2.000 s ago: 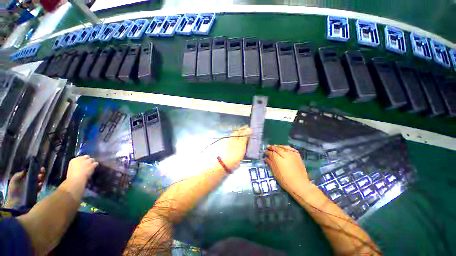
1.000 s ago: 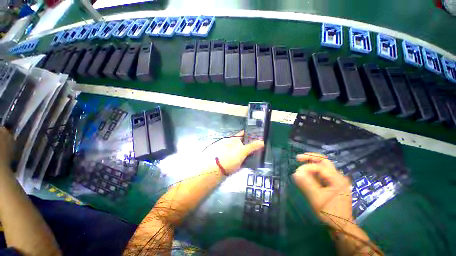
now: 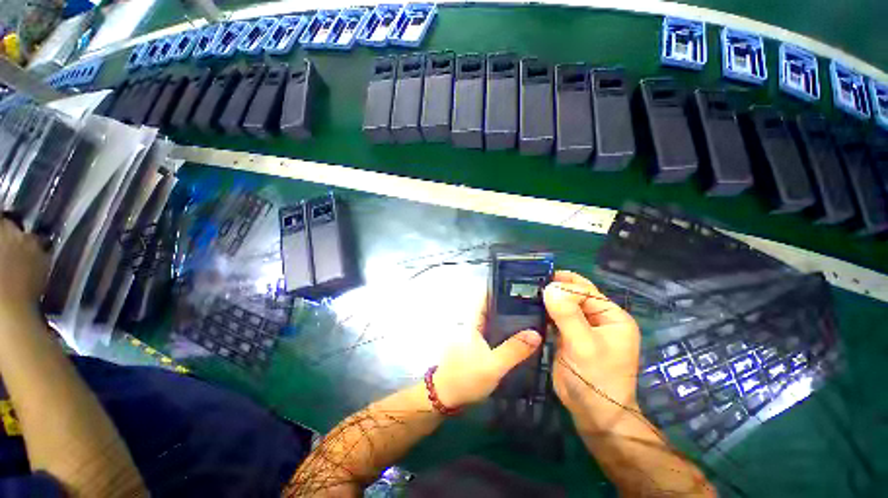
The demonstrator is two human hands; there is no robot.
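Note:
My left hand (image 3: 477, 365) holds a dark housing (image 3: 519, 316) upright in front of me, thumb across its face, with the window recess (image 3: 524, 289) at the top. My right hand (image 3: 591, 340) is at the housing's right edge, thumb and index finger pinched together beside the window. Whether a small pad is between those fingertips cannot be told. The die-cut sheet in use (image 3: 526, 413) lies on the mat below, mostly hidden by the housing and my hands.
Spare die-cut sheets (image 3: 725, 360) fan out at right. Two housings (image 3: 313, 248) stand left of centre. A row of housings (image 3: 487, 102) and blue frames (image 3: 684, 44) stand beyond the pale edge strip (image 3: 438, 195). A neighbour's arm (image 3: 49, 379) reaches to a sheet stack (image 3: 107, 233).
The housing in my left hand has come nearer and lower. My right hand has moved from beside the sheet up to the housing's window. The view has shifted slightly.

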